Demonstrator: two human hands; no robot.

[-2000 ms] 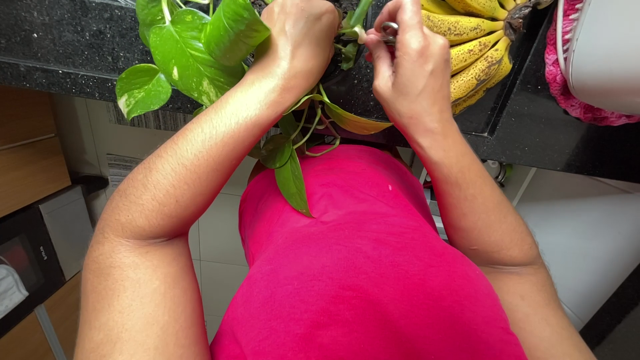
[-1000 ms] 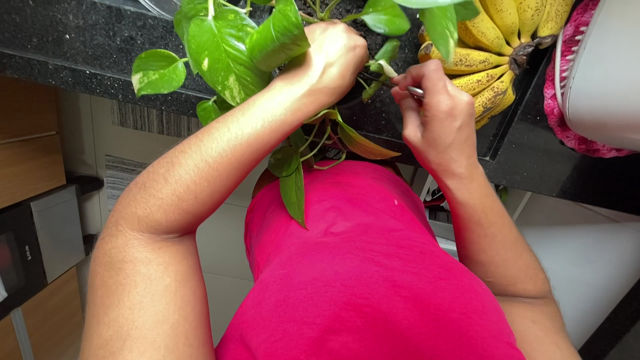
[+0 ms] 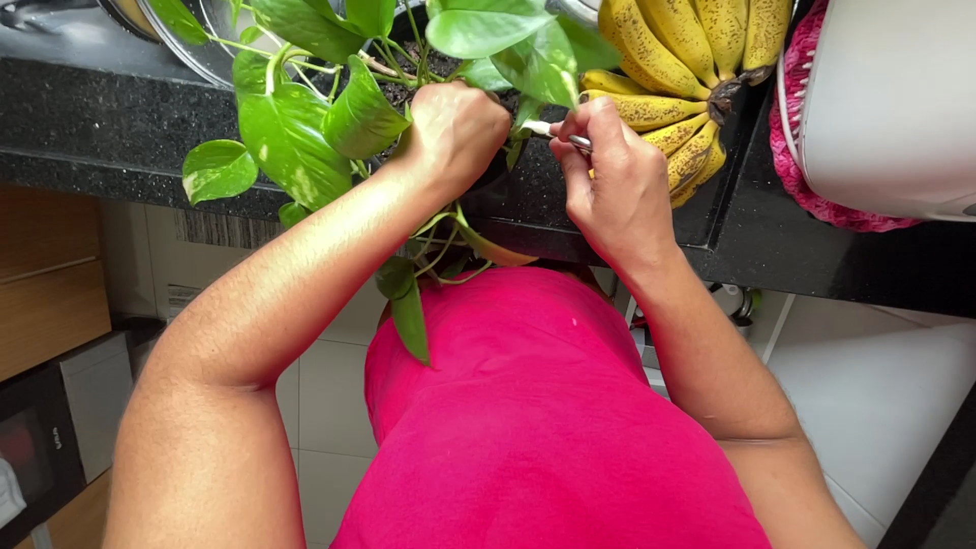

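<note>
A leafy pothos plant with pale-flecked green leaves grows from dark soil in a dark pot near the counter's edge. My left hand is curled over the pot among the stems, its fingers hidden beneath it, so what it grips cannot be told. To the right of the pot, my right hand is closed on a thin metal-ended tool, mostly covered by the fingers. A small white piece juts out from the fingertips toward the plant; whether it belongs to the tool cannot be told.
A bunch of spotted ripe bananas lies right of the pot on the black speckled counter. Farther right a white container stands on a pink crocheted mat. Behind the plant is a clear round bowl. Trailing leaves hang over the front edge.
My right hand has moved away from the stems beside my left hand and now is nearer the bananas. Leaves now hang above it. My left hand stays over the pot.
</note>
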